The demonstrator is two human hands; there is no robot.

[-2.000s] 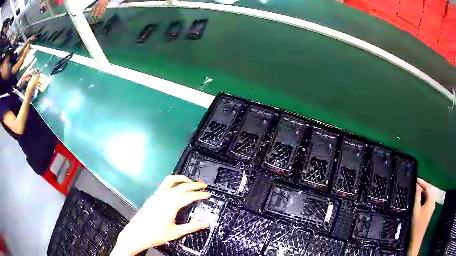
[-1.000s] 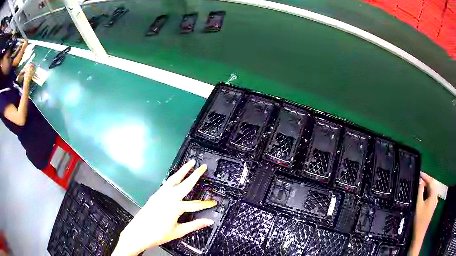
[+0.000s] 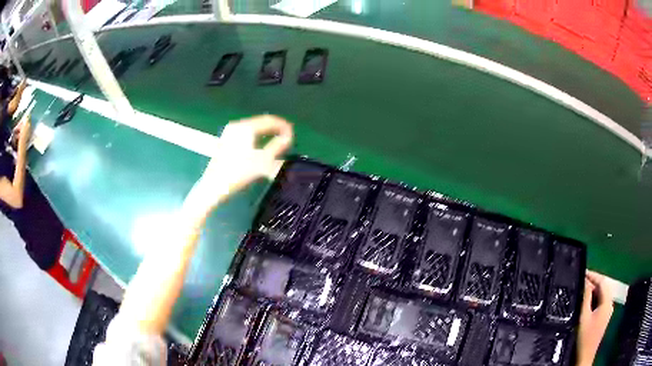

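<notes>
The black blister tray (image 3: 343, 289) lies on the green bench and overlaps the belt side. Black phone housings (image 3: 386, 218) sit in its upright back row and in sideways pockets; textured pockets show at the lower edge. My left hand (image 3: 259, 146) is blurred, in the air by the tray's back left corner, fingers curled; I see nothing clear in it. My right hand (image 3: 595, 314) is at the tray's right edge, partly hidden and cut off by the frame. Several loose phone housings (image 3: 313, 66) lie on the green conveyor belt (image 3: 429, 121).
The white rail (image 3: 168, 131) runs between bench and belt. A white post (image 3: 100, 64) stands at upper left. A seated person (image 3: 32, 207) works at far left near a red stool (image 3: 73, 268). Black trays (image 3: 91, 325) are at lower left, more (image 3: 638, 329) at right. Red boxes (image 3: 572, 36) stand across.
My left hand has left the tray's left side and moved up and away toward the rail. The tray appears lower in view. My right hand stays at the right edge.
</notes>
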